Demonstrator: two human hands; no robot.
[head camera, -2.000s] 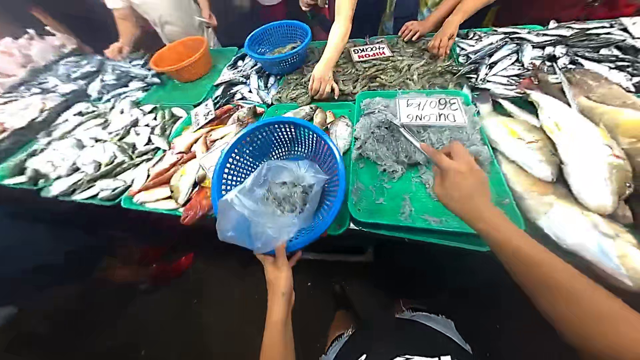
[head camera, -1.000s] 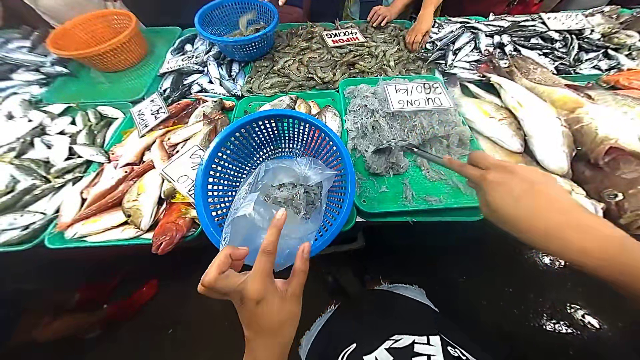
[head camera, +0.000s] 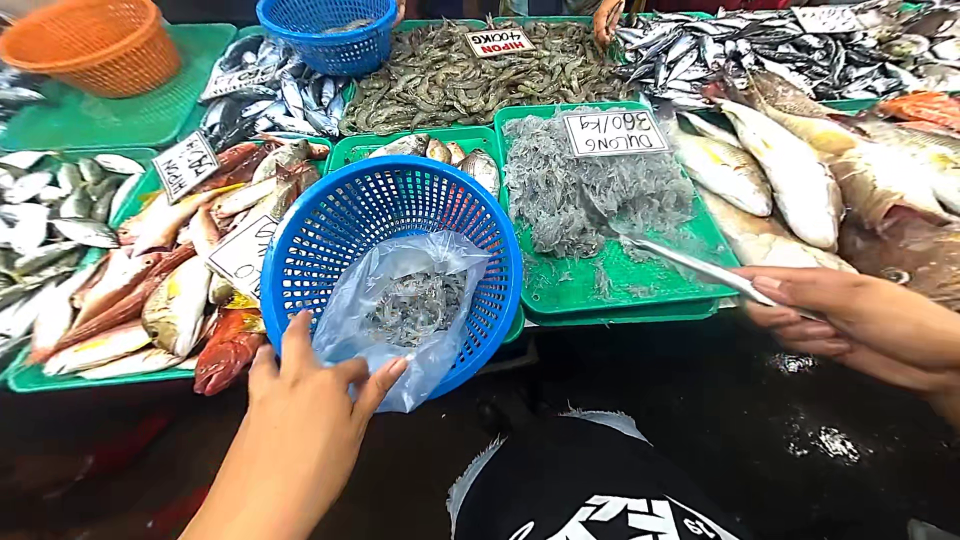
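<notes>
My right hand (head camera: 832, 315) grips the handle of a metal spoon (head camera: 682, 259); its far end lies in the heap of small translucent fish (head camera: 555, 187) on a green tray (head camera: 615, 292). Left of that tray, a round blue plastic basket (head camera: 397, 180) holds an opened clear plastic bag (head camera: 345, 322) with a clump of the same fish (head camera: 412, 307) inside. My left hand (head camera: 315, 390) is at the near-left edge of the bag and basket, fingers apart; whether its fingertips touch or pinch the plastic cannot be told.
Reddish fish (head camera: 142, 300) lie on a tray at left, large pale fish (head camera: 787, 172) at right. Beyond are shrimp (head camera: 465, 82), small silvery fish (head camera: 712, 52), another blue basket (head camera: 330, 37) and an orange basket (head camera: 90, 45). A price sign (head camera: 615, 133) stands on the heap. Another person's hand (head camera: 606, 21) is at the shrimp's far edge.
My left hand, under the basket two seconds ago, is now over its near-left edge. The spoon stays at the heap. An arm reaching over the shrimp in the oldest frame is gone.
</notes>
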